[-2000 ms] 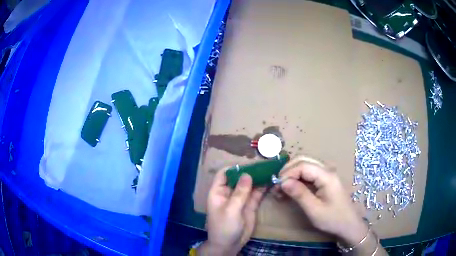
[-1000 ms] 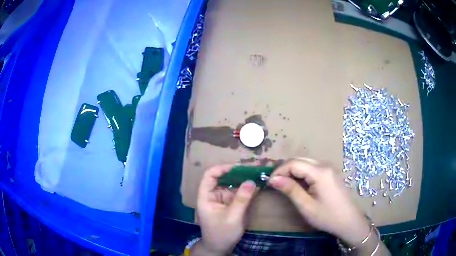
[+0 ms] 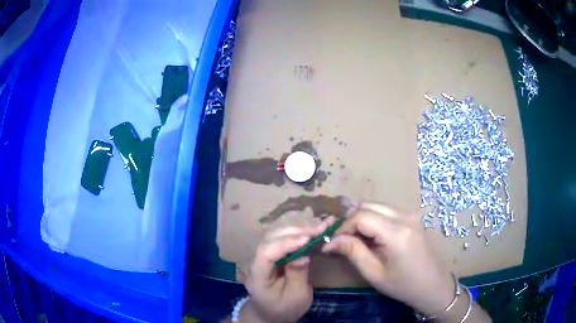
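My left hand [image 3: 281,262] holds a green plastic part [image 3: 316,243] near the front of the cardboard sheet [image 3: 354,94]. The part is tilted, with its narrow edge up. My right hand [image 3: 379,243] is at the part's right end, thumb and forefinger on a small silver pin [image 3: 326,239] at its edge. How far the pin sits in the part cannot be told. A small white pot [image 3: 300,166] with a red bit at its left stands behind my hands, wet stains around it. A heap of silver pins [image 3: 464,161] lies at right.
A blue tote [image 3: 189,158] stands at left with a white liner [image 3: 126,233] and several green parts [image 3: 96,167]. Loose pins [image 3: 529,79] lie on the green table right of the cardboard, others beside the tote. A large dark glossy cover [image 3: 530,25] is at the far right.
The green part has turned from showing its broad face to showing its narrow edge, in my left hand. My right hand stays at its right end. The whole view has shifted, moving the scene leftward.
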